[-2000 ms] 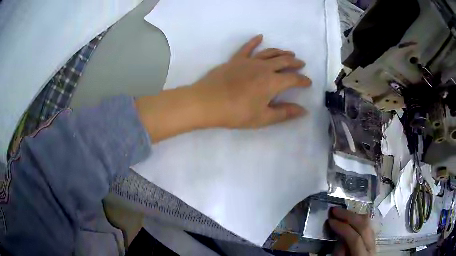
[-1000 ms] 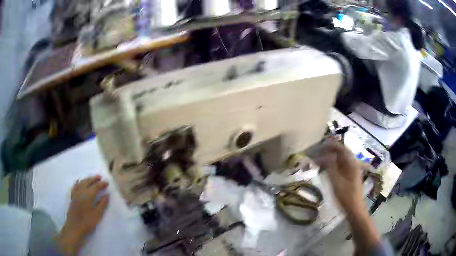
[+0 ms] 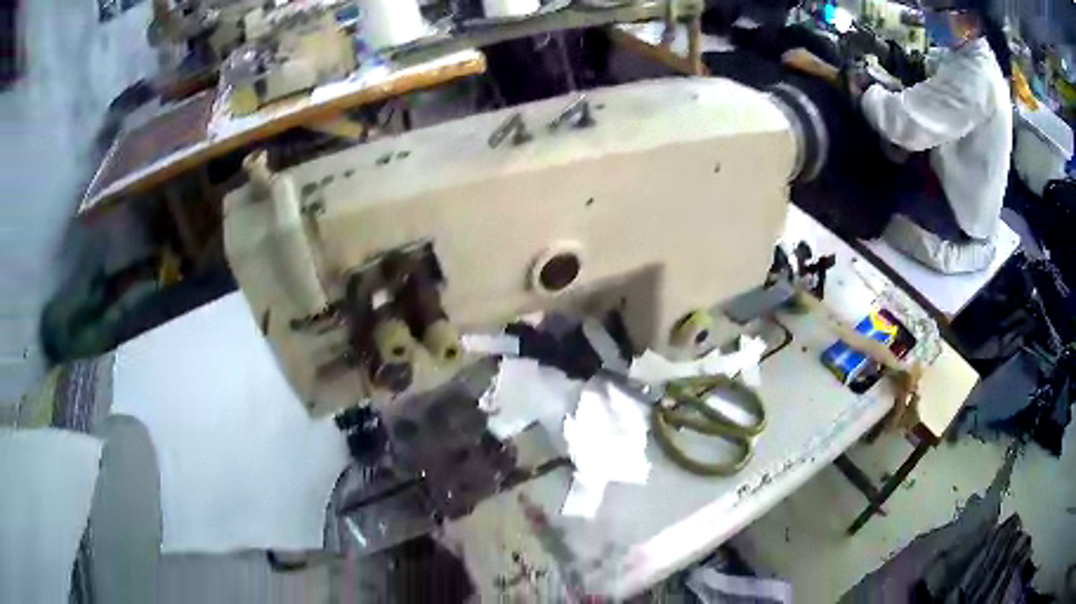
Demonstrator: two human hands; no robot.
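The white shirt panel (image 3: 224, 437) lies flat on the table left of the machine, its right edge by the needle area. The cream sewing machine (image 3: 472, 224) stands across the middle, with a dark handwheel at its right end. The shiny metal folder attachment (image 3: 384, 519) is at the front of the needle area (image 3: 360, 431). Large olive-brass scissors (image 3: 708, 425) lie right of the needle area among white fabric scraps (image 3: 602, 442). Neither of my hands is in the picture.
A small blue and yellow box (image 3: 864, 348) lies at the right table end beside a tan strap (image 3: 903, 395). White cloth (image 3: 47, 507) lies at the far left. White thread cones (image 3: 389, 21) stand behind the machine. A seated person (image 3: 950, 130) in white is at the upper right. Dark cloth (image 3: 979, 555) lies at lower right.
The view first swung from the panel towards the machine's right side. Both hands, seen a second ago on the panel and right of the machine, have left the picture. The panel lies untouched.
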